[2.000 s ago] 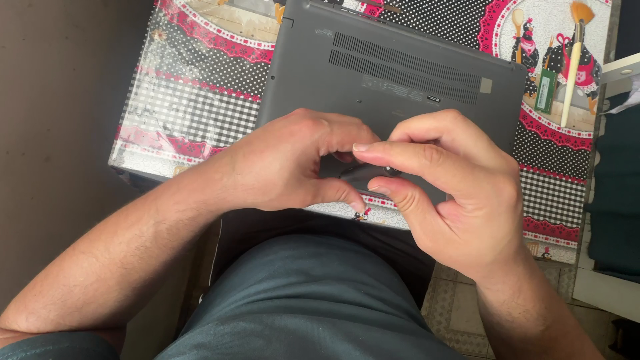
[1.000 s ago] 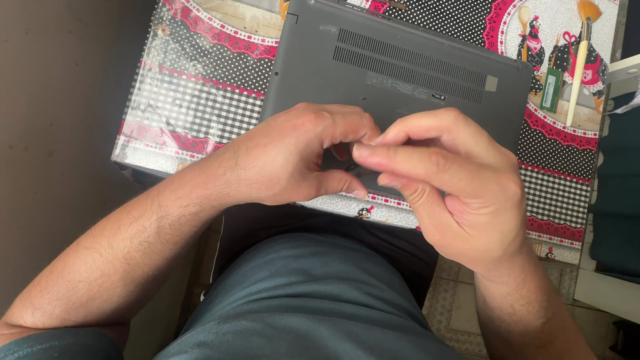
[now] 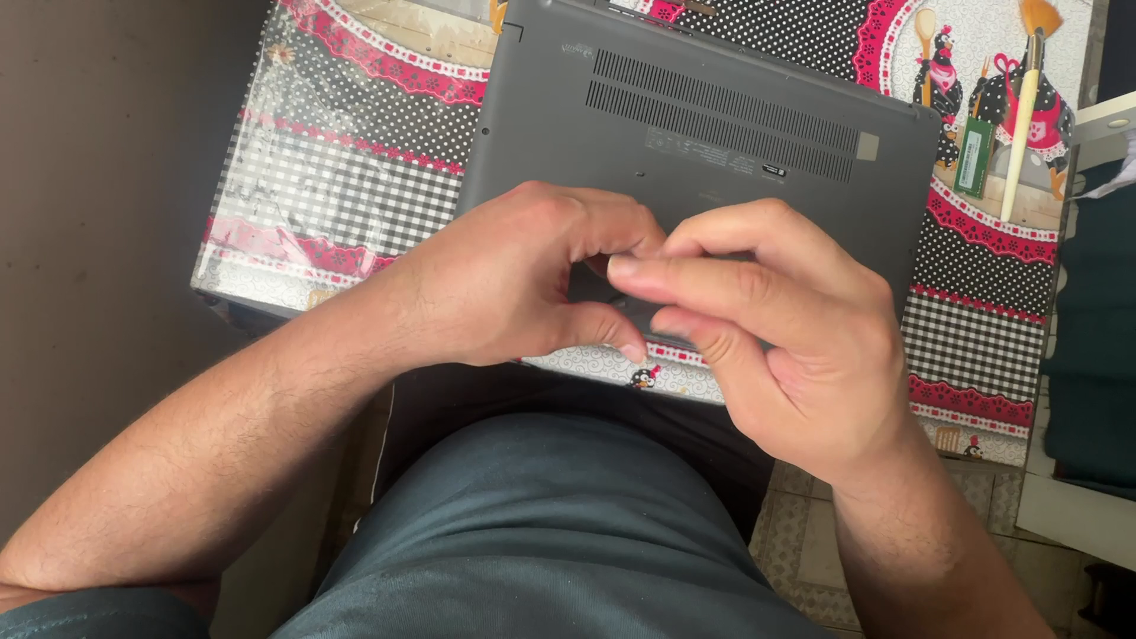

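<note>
A dark grey laptop lies bottom side up on a table, its rows of vent slots toward the far edge. Over its near part are both of my hands. My left hand curves with thumb and fingers apart, and nothing shows between them. My right hand is beside it, index fingertip near the left fingers and thumb a little below. Whether a small item sits between the right fingertips cannot be made out. The fingers hide part of the laptop's near edge.
The table has a patterned plastic cover. At the right lie a green memory module and a brush with a pale handle and orange bristles. Beyond the table's right edge are a white furniture edge and dark green cloth.
My right thumb and fingers have shifted slightly against each other. My left hand keeps about the same pose, and the laptop remains bottom side up.
</note>
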